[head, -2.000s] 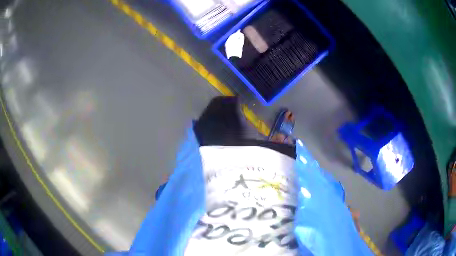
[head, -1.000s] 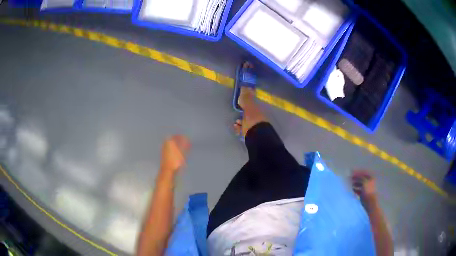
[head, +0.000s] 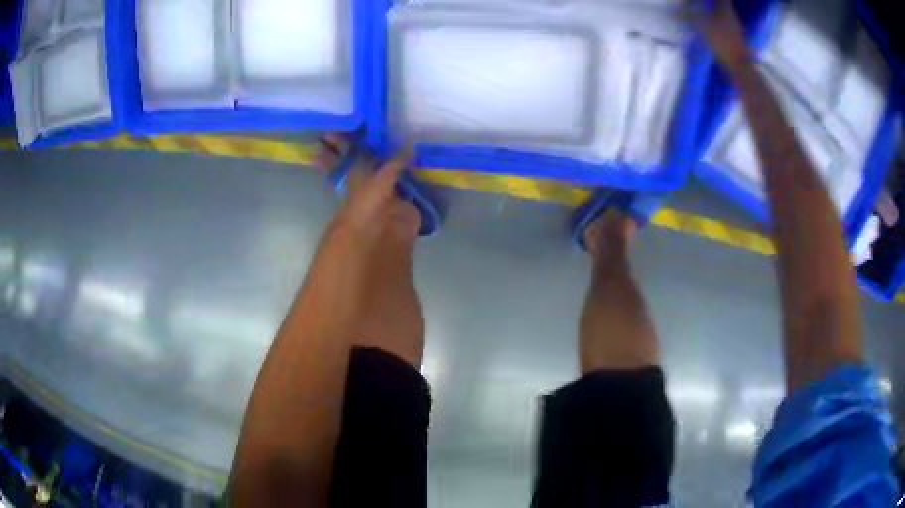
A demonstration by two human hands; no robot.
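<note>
A blue crate (head: 536,169) lies on the floor straight in front of me, filled with white flat parts (head: 496,79); some stand on edge at its right side. My left hand (head: 377,189) is bare and at the crate's near left corner, fingers pointing at the rim; blur hides whether it grips. My right hand (head: 719,30) is at the crate's far right corner, near the top edge of the picture, blurred; its fingers are hard to make out and its grip cannot be told.
Another blue crate of white parts (head: 248,121) stands close on the left, with one more beyond it. A tilted-looking crate of white parts (head: 734,189) is on the right, and a crate with dark contents (head: 878,268) at the right edge. Yellow line tape (head: 496,186) runs under the crates' near side.
The view has shifted left along the crate row and closer to it. Both hands have moved from hanging over the floor to the corners of the middle crate.
</note>
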